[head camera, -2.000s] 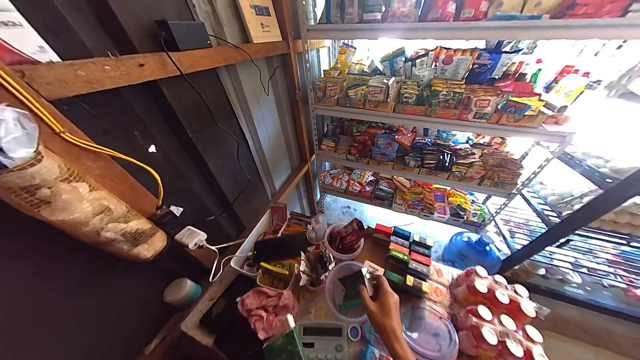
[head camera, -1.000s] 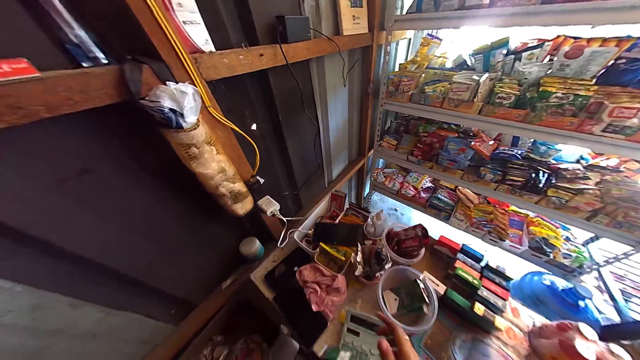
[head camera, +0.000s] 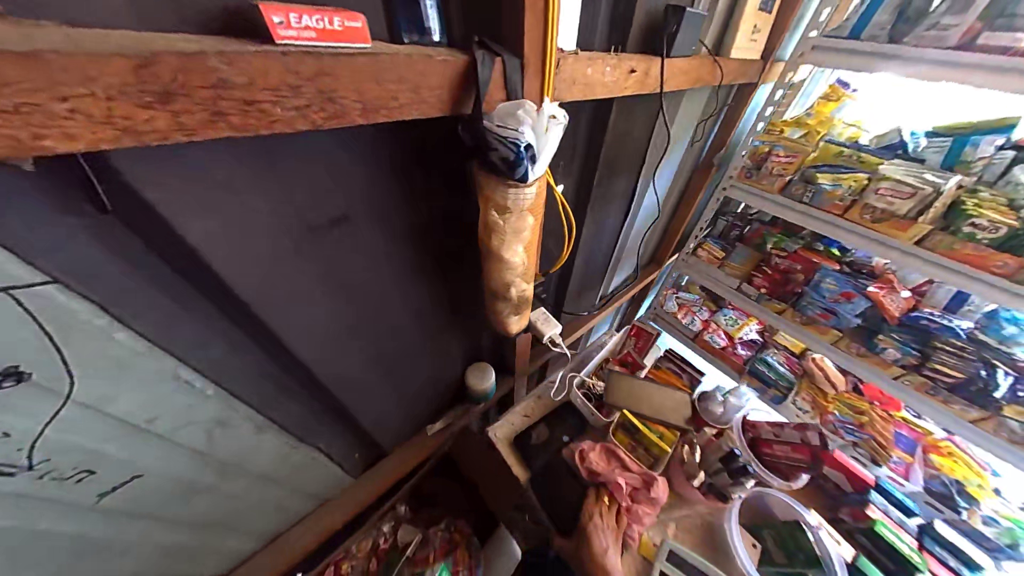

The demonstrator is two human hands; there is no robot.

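My right hand (head camera: 598, 530) is low in the view, its fingers against the left edge of a crumpled pink cloth (head camera: 628, 484). Whether the fingers grip the cloth cannot be told. A dark flat item (head camera: 556, 472) lies just left of the cloth. To the right of my hand are part of a calculator (head camera: 680, 560) and a round clear plastic tub (head camera: 732, 520) with dark green items inside. A second tub (head camera: 744, 428) behind it holds dark red packets. My left hand is not in view.
Small boxes (head camera: 888, 532) stand at the lower right. Metal shelves (head camera: 880, 232) full of packets rise on the right. A stuffed bag holder (head camera: 512, 248) hangs from a wooden beam (head camera: 240, 92). A white-lidded container (head camera: 481, 381) sits by the wall, and wrapped packets (head camera: 408, 544) lie at the bottom.
My right hand has moved from the clear plastic tub, where it was two seconds ago, leftward to the pink cloth. The view has swung left.
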